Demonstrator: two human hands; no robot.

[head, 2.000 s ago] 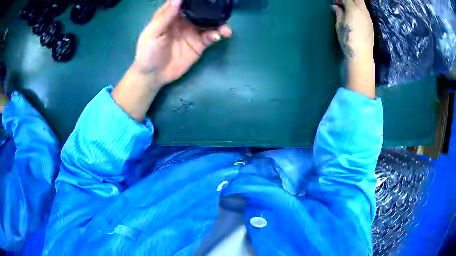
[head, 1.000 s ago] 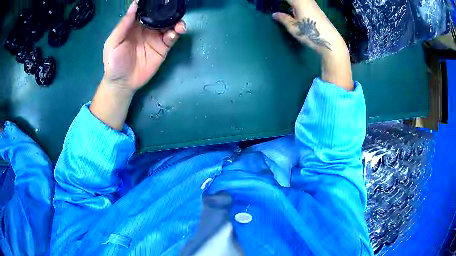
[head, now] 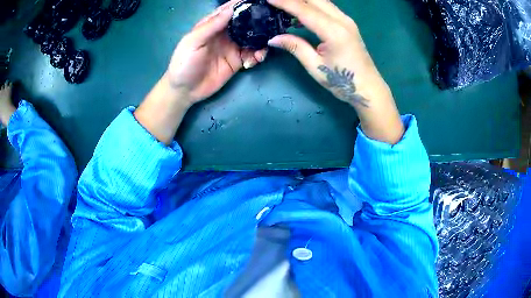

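A round black plastic housing [head: 251,24] is held above the green mat at the top middle of the view. My left hand [head: 205,61] holds it from the left and below, palm up, with fingertips at its lower edge. My right hand [head: 326,46] is at its right side, thumb and fingers around a small dark part at the housing's right edge. The top of the fingers is cut off by the picture's edge. The small part's shape is too dark to tell.
A cluster of glossy black units [head: 75,65] lies on the green mat [head: 256,137] at the upper left. A clear bag [head: 474,43] is at the upper right. Layered clear packing [head: 480,230] is below the bench at right. Another person's sleeve [head: 38,192] is at the left.
My right hand has moved left from the dark parts at the right and met the housing in my left hand. The camera view has shifted slightly.
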